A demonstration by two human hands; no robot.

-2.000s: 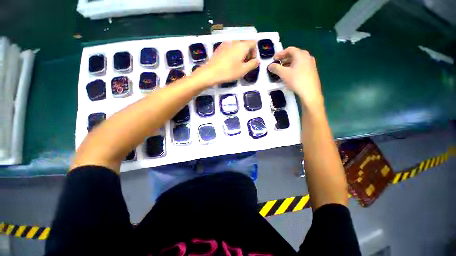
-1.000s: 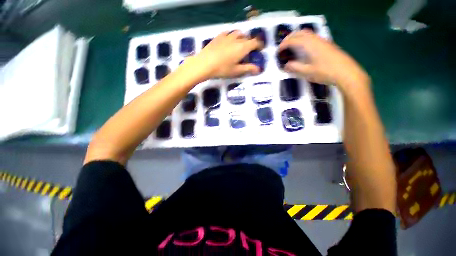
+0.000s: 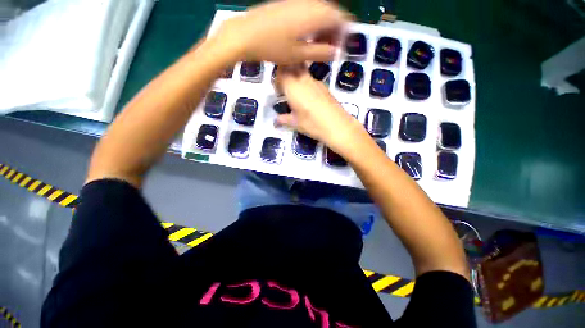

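The white foam tray (image 3: 458, 187) holds rows of black rounded-square smartwatches. Several in the two far rows show small coloured script, such as one lit smartwatch (image 3: 349, 75). The nearer rows are mostly dark, some with pale glare. My left hand (image 3: 288, 32) is blurred above the tray's far left part, fingers bent; whether it holds anything cannot be told. My right hand (image 3: 308, 106) reaches left over the middle of the tray, below my left hand, with its fingers at a dark smartwatch (image 3: 282, 107). Its grip is unclear.
White foam sheets (image 3: 58, 57) lie on the green bench (image 3: 526, 147) at the left. A white piece (image 3: 564, 67) lies at the far right. A brown patterned stool (image 3: 511, 275) and yellow-black floor tape (image 3: 391, 283) are below the bench edge.
Both hands have moved left across the tray, away from its far right part. The far right watches are now uncovered. The view has shifted and the tray appears turned.
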